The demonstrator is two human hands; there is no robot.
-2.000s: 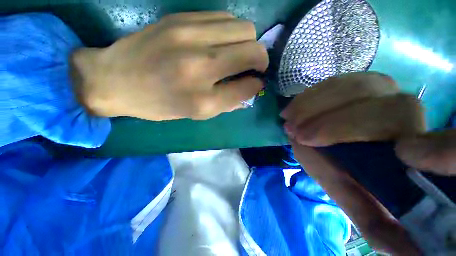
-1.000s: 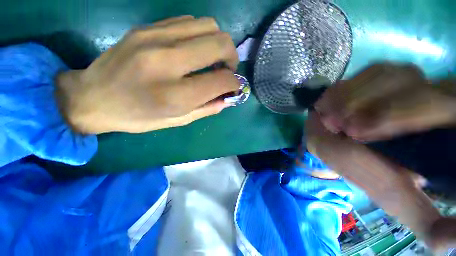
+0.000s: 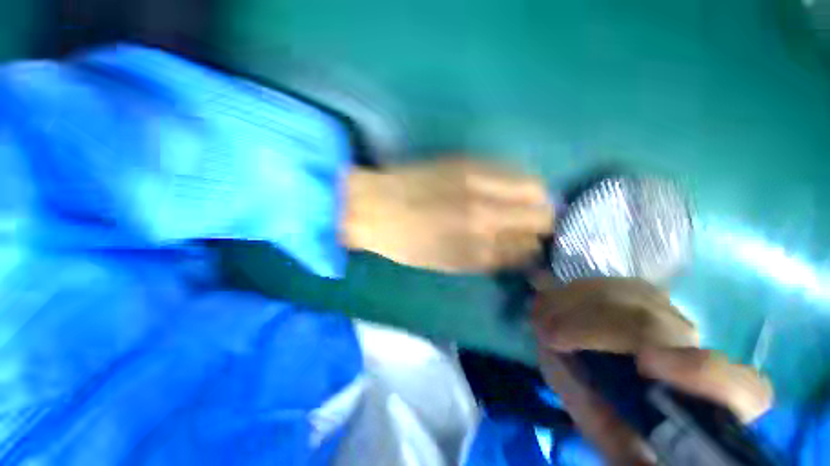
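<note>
The view is strongly blurred. My left hand point(image 3: 446, 214) is in the middle over the green mat, fingers curled, fingertips pointing right; whether it holds a part cannot be seen. My right hand point(image 3: 619, 319) is shut around the black grip of the electric screwdriver point(image 3: 678, 419), whose grey-white body runs to the lower right. The driver's front end lies near my left fingertips, but blur hides whether they touch. The round silver screw plate point(image 3: 623, 227) lies just beyond my right hand and right of my left fingertips.
The green bench mat point(image 3: 510, 82) fills the upper view, with a bright glare streak at the right. A thin pale stick point(image 3: 761, 344) lies right of the plate. A dark shape is at the top left. My blue sleeve and smock point(image 3: 182, 182) fill the left and bottom.
The view has shifted, so the plate shows lower and smaller. My hands are closer together. The silver part seen earlier at my left fingertips no longer shows. The screwdriver is still in my right hand.
</note>
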